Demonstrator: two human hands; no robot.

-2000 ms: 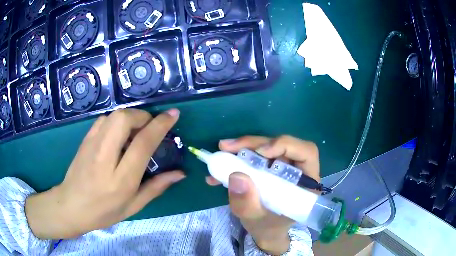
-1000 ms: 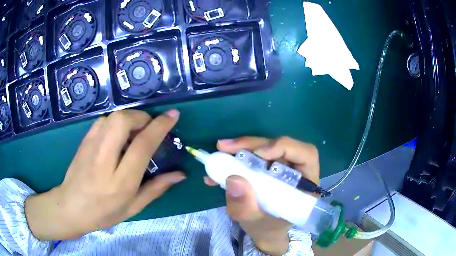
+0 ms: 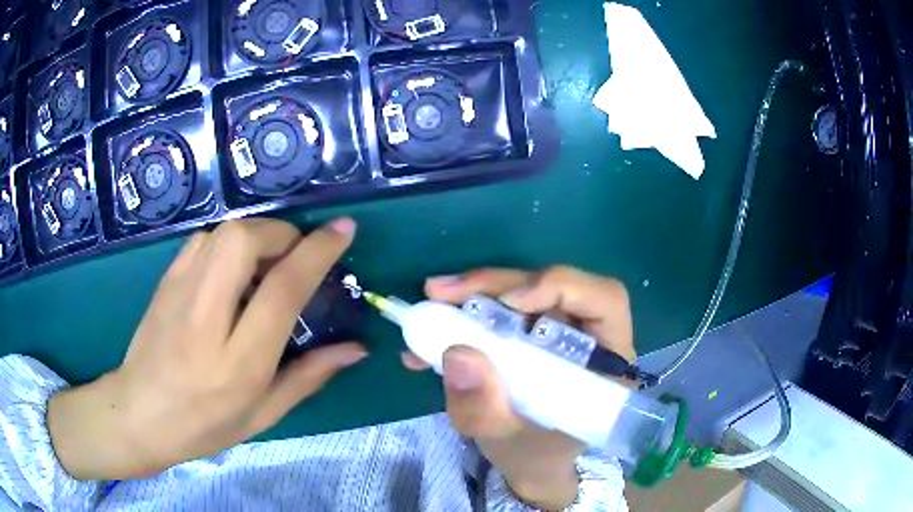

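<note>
My left hand is bare and holds a black round speaker unit between its fingers, just above the green mat; the fingers hide much of it. White glue shows at the unit's right edge. My right hand holds the dispensing syringe like a pen, pointing left. Its yellow-green tip is at the white glue; whether it touches cannot be told. A clear finger switch with screws sits on the barrel under my fingers.
A black blister tray with a speaker unit in each visible pocket lies beyond my hands. White paper lies on the green mat. A clear air hose curves at the right. Black stacked trays stand at the far right.
The syringe and my right hand have shifted slightly left, bringing the tip closer to the white glue. My left hand has hardly moved.
</note>
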